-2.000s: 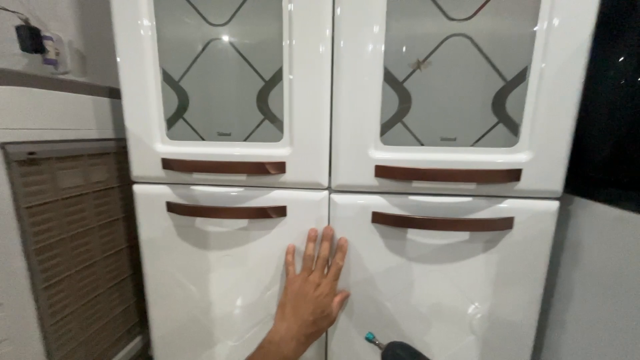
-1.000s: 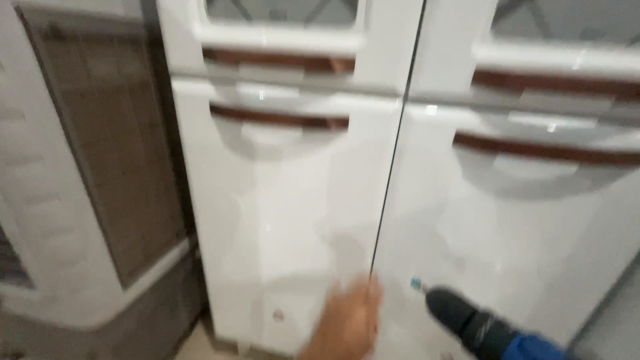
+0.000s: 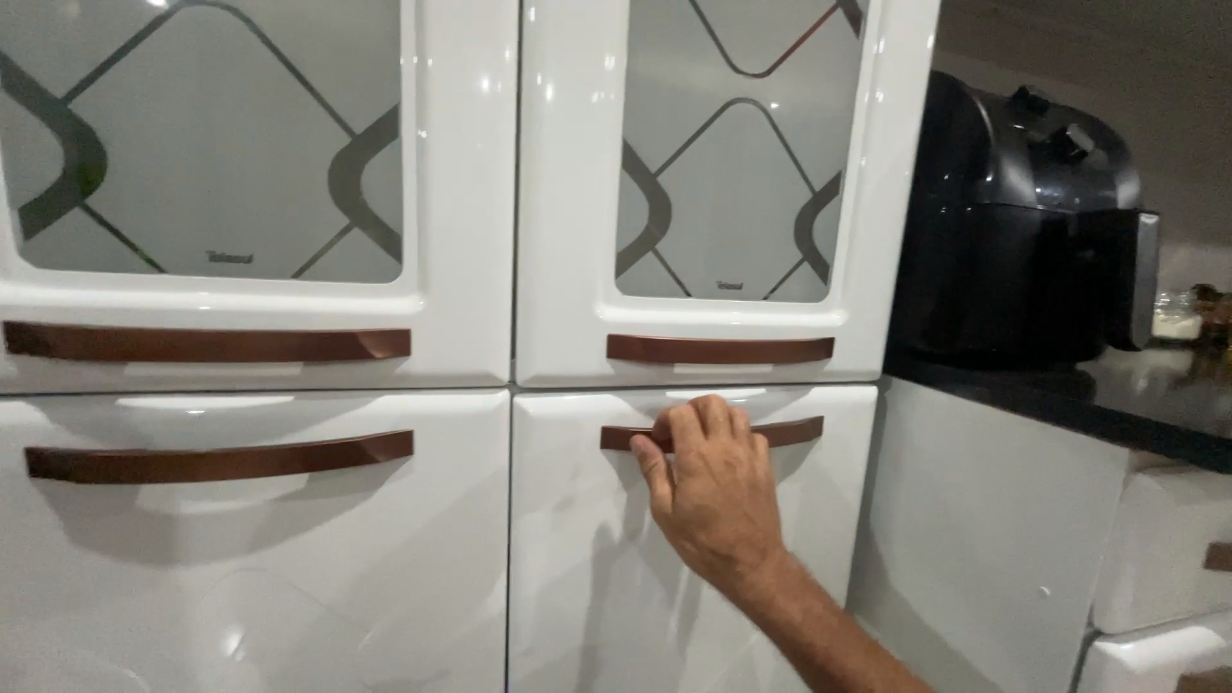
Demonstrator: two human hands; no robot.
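Note:
My right hand (image 3: pixel 717 481) reaches in from the lower right. Its fingers are hooked over the brown curved handle (image 3: pixel 799 432) of the lower right door (image 3: pixel 587 558) of a white kitchen cabinet, with the thumb below at the left. That door looks closed against the frame. Just above is the brown handle (image 3: pixel 720 350) of the upper right door, which has a patterned frosted glass panel (image 3: pixel 746 212). To the left, the lower left door (image 3: pixel 250 577) has a similar handle (image 3: pixel 221 458). My left hand is out of view.
A black air fryer (image 3: pixel 1020 241) stands on a dark countertop (image 3: pixel 1049 399) at the right. Below the countertop are a white side panel (image 3: pixel 991 539) and white fronts (image 3: pixel 1169 558) with brown handles. A glass jar (image 3: pixel 1176 316) sits farther back.
The view has swung to the right. My left hand, earlier against the lower doors, has left the view, and so has the blue and black power drill. My right hand now holds the lower right handle.

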